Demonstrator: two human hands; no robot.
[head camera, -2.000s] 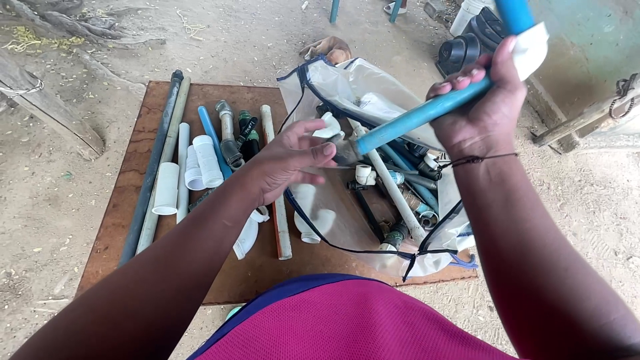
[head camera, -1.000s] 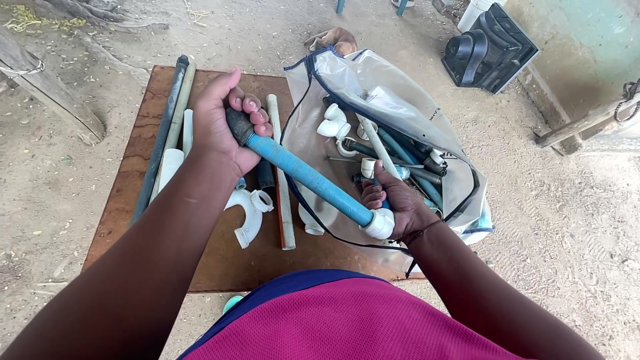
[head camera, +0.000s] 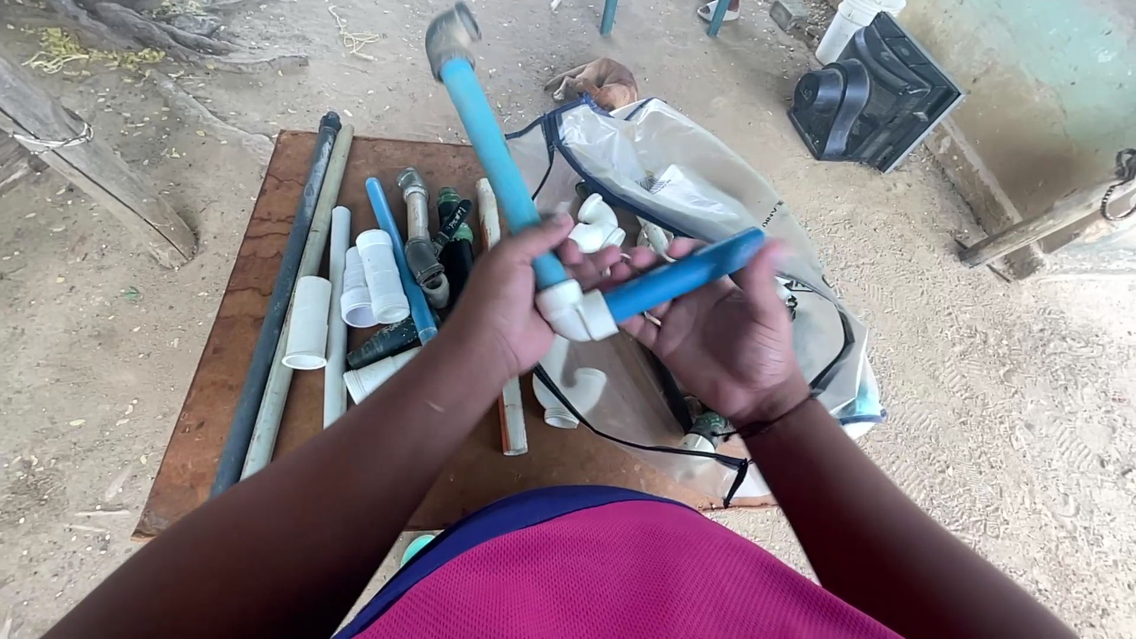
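A blue pipe assembly (head camera: 493, 160) has a white elbow fitting (head camera: 575, 309) joining its two arms and a grey elbow (head camera: 453, 40) on its upper end. My left hand (head camera: 524, 293) grips the longer arm near the white elbow. Under the shorter blue arm (head camera: 683, 273) lies my right hand (head camera: 728, 328), palm up, its thumb near the tip. Behind both hands a clear plastic bag (head camera: 710, 169) with dark trim holds white fittings (head camera: 596, 224) and other pipe parts, partly hidden.
On the brown board (head camera: 213, 399) to the left lie a long dark pipe (head camera: 280, 311), white couplings (head camera: 383, 275), a short blue pipe (head camera: 401, 257) and a grey pipe with fittings (head camera: 419, 222). A black plastic object (head camera: 874, 98) stands on the ground at upper right, near a wall.
The blue assembly has turned so its grey elbow points up and away and its white elbow sits between my hands. My left hand has shifted from the grey end to near the white elbow.
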